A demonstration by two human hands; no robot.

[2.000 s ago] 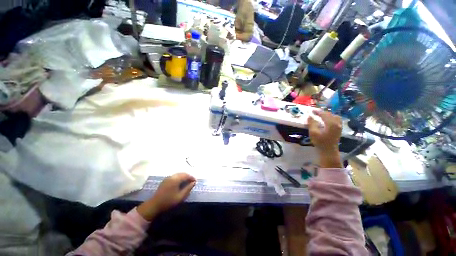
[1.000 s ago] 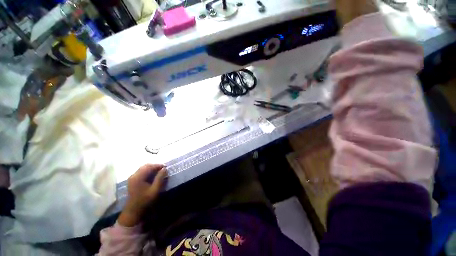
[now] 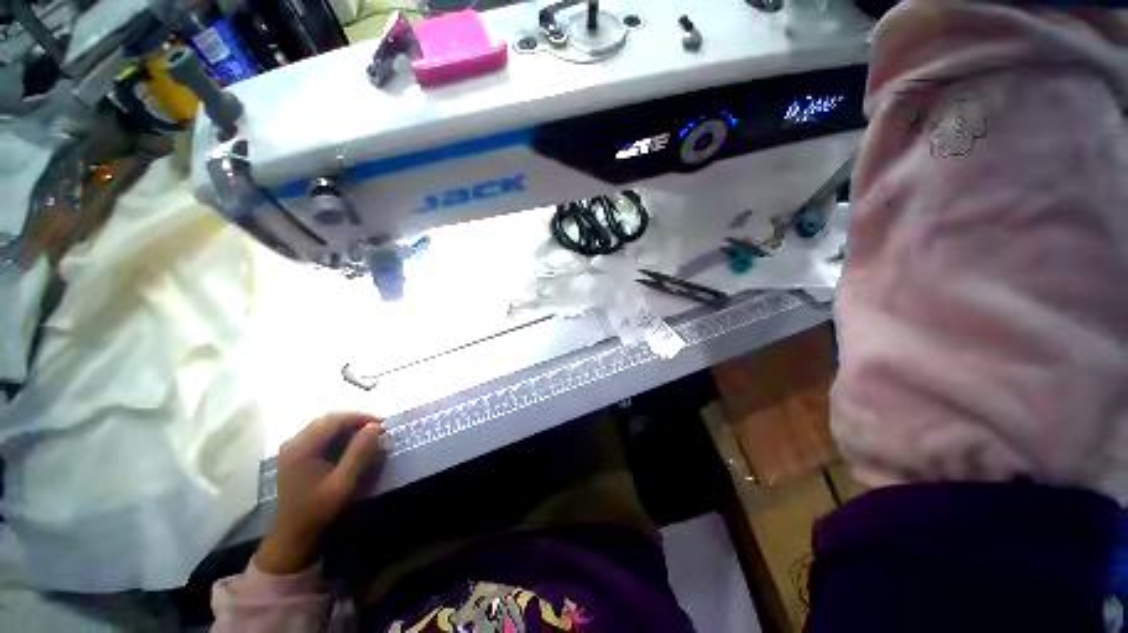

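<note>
The white sewing machine (image 3: 495, 136) with "JACK" lettering spans the upper middle, its panel lit. Its needle area (image 3: 386, 266) is brightly lit at the left end of the arm. My left hand (image 3: 324, 476) rests at the table's front edge on the printed ruler strip (image 3: 532, 390); its fingers are curled and whether they hold anything is unclear. My right hand is out of the picture; only the pink sleeve shows at the upper right. Cream cloth (image 3: 124, 408) drapes over the table's left edge.
A long hooked wire (image 3: 458, 351), slim dark snips (image 3: 683, 288), black loops (image 3: 599, 223) and white scraps lie under and before the arm. A pink block (image 3: 459, 48) sits on top. Bottles and a yellow mug (image 3: 173, 87) stand behind at left.
The view has moved in closer to the machine and tilted. My right hand, earlier on the right end of the machine arm, has left the picture. My left hand stays at the front edge.
</note>
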